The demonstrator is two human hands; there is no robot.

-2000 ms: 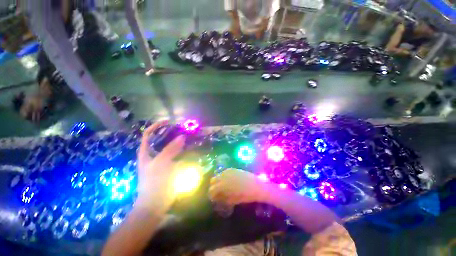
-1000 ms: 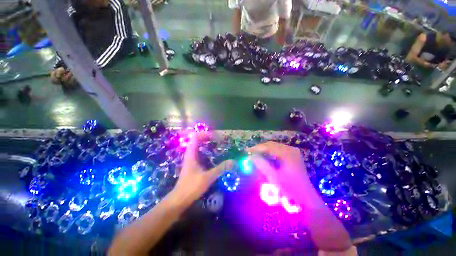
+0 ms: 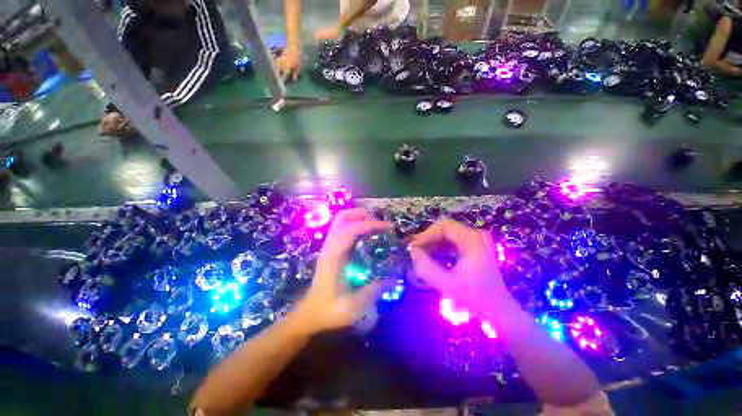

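My left hand [image 3: 338,272] is curled around a round, dark, partly clear unit [image 3: 379,252] near the middle of the bench. My right hand [image 3: 457,258] is just right of it, thumb and fingertips pinched together beside the unit; what lies between the fingertips is too small to tell. A green-lit spot shows by my left fingers, and a blue-lit ring [image 3: 393,291] shows just below the unit. Unlit and blue-lit LED rings [image 3: 228,294] lie heaped at left. Dark housings [image 3: 701,284] lie heaped at right.
A green conveyor belt [image 3: 325,150] runs behind the heaps, with scattered units on it. A far heap of black round parts [image 3: 390,61] lies beyond. A grey post [image 3: 154,114] slants at left. Other people stand across the belt.
My left hand has moved from reaching over the heap to holding the round unit. My right hand's fingers have closed to a pinch beside it. The view has shifted slightly.
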